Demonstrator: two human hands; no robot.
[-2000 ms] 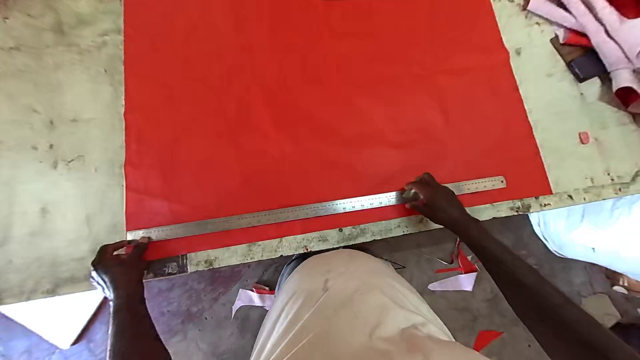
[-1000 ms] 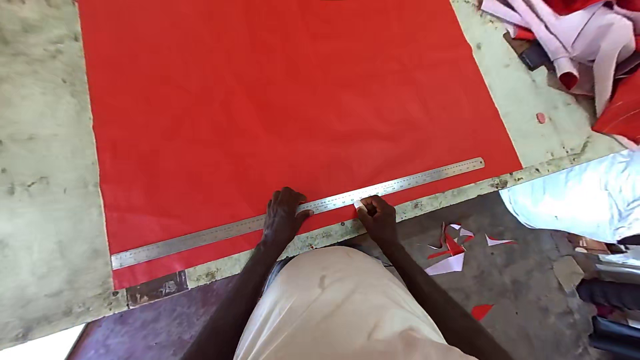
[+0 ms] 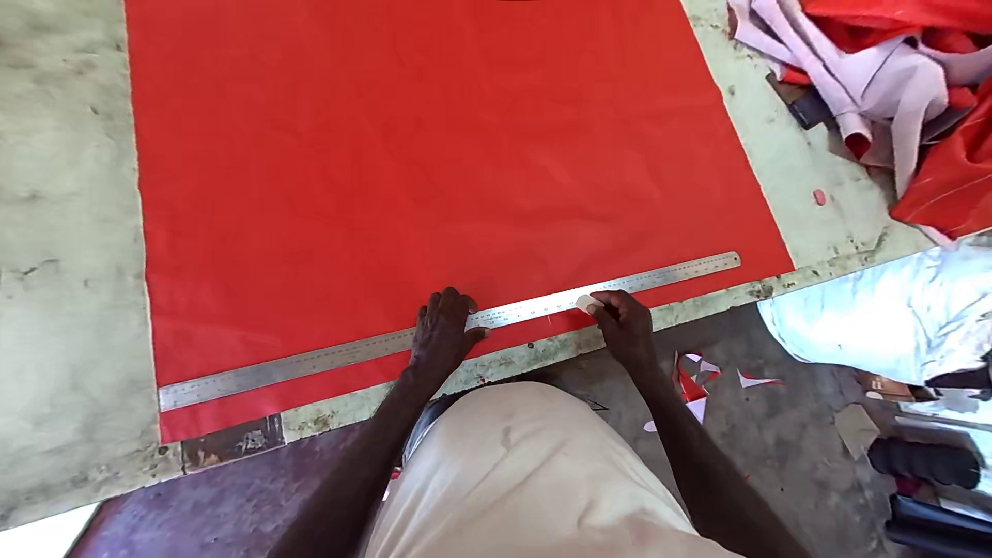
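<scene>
A large red sheet of material (image 3: 434,155) lies flat, its near edge close to the table's front edge. Along that edge, slightly slanted, rests a long steel ruler (image 3: 310,360). My left hand (image 3: 446,329) presses on the ruler near its middle, fingers on the far side and thumb on the near side. Between the thumb and fingers of my right hand (image 3: 622,319) is a small whitish flat piece, perhaps tailor's chalk (image 3: 587,303), held at the ruler. A short pale mark (image 3: 549,319) shows on the red material just below the ruler.
The worn pale green tabletop (image 3: 62,232) shows on both sides of the sheet. Red and pale pink scraps (image 3: 903,85) are heaped at the upper right, near a small pink piece (image 3: 819,197). Offcuts (image 3: 692,387) lie on the floor. White cloth (image 3: 868,310) is at the right.
My left hand has moved right from the ruler's left end to near its middle. My right hand has moved left along the ruler, and the whitish piece now shows in its fingers.
</scene>
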